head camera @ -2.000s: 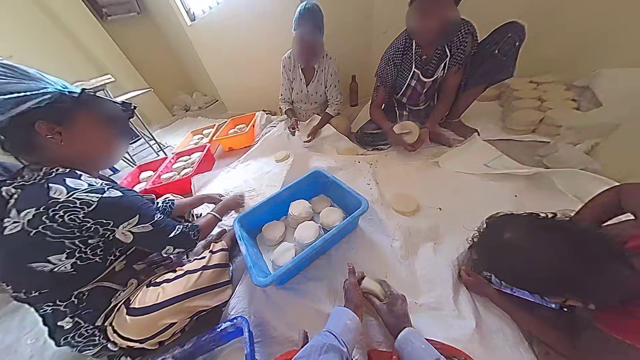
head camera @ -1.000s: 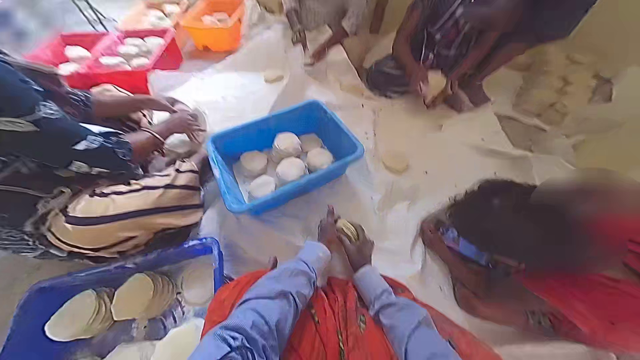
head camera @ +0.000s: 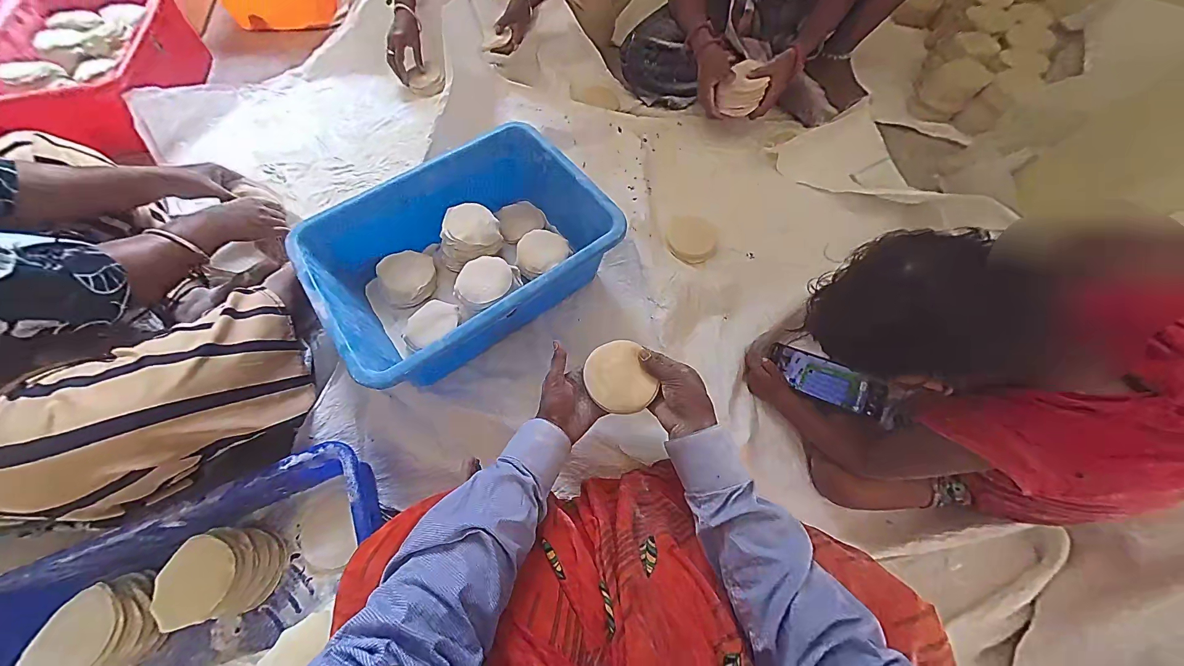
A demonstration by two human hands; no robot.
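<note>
Between my two hands is a stack of thin round dough discs (head camera: 621,376), its flat top face turned up toward me. My left hand (head camera: 568,396) cups the stack's left side, thumb raised and apart from it. On the right side, my right hand (head camera: 680,393) grips the stack with the thumb over its top edge. Just beyond my hands stands a light blue plastic crate (head camera: 370,365) with several floured stacks of dough discs (head camera: 470,231) inside. Another round of dough (head camera: 692,240) lies on the white cloth to the crate's right.
A dark blue crate (head camera: 356,481) with leaning disc stacks is at lower left. Red (head camera: 176,74) and orange (head camera: 277,11) crates stand at upper left. Co-workers sit at the left and top, hands on dough. A person with a phone (head camera: 830,379) lies at right on the cloth (head camera: 740,324).
The stack in my hands has turned from edge-on to showing its round flat face. My left thumb now stands away from it. The view has tilted down.
</note>
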